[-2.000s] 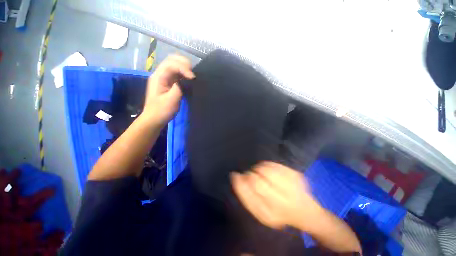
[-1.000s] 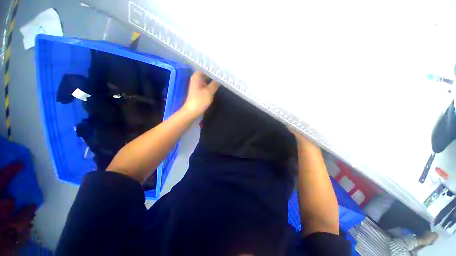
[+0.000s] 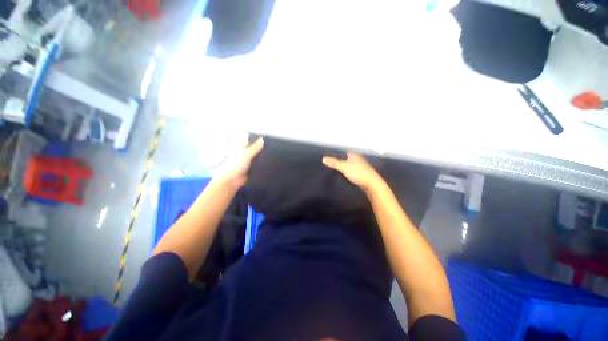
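Note:
A black fabric panel (image 3: 300, 176) lies over the lap, its far edge along the front edge of the white table (image 3: 347, 86). My left hand (image 3: 241, 162) holds its left side near the table edge, thumb on top. My right hand (image 3: 351, 169) rests on the panel's upper right with the fingers partly spread; whether it pinches the cloth cannot be told. The panel blends with the dark clothing below.
Dark cut pieces lie on the table at upper left (image 3: 239, 26) and upper right (image 3: 505, 43). Black snips (image 3: 541, 110) and a red-orange item (image 3: 587, 100) lie at right. Blue crates stand below, left (image 3: 175, 200) and right (image 3: 493, 300).
The view has swung, showing more of the table and the floor at left. My right hand, partly hidden under the table edge a second ago, is now on top of the panel.

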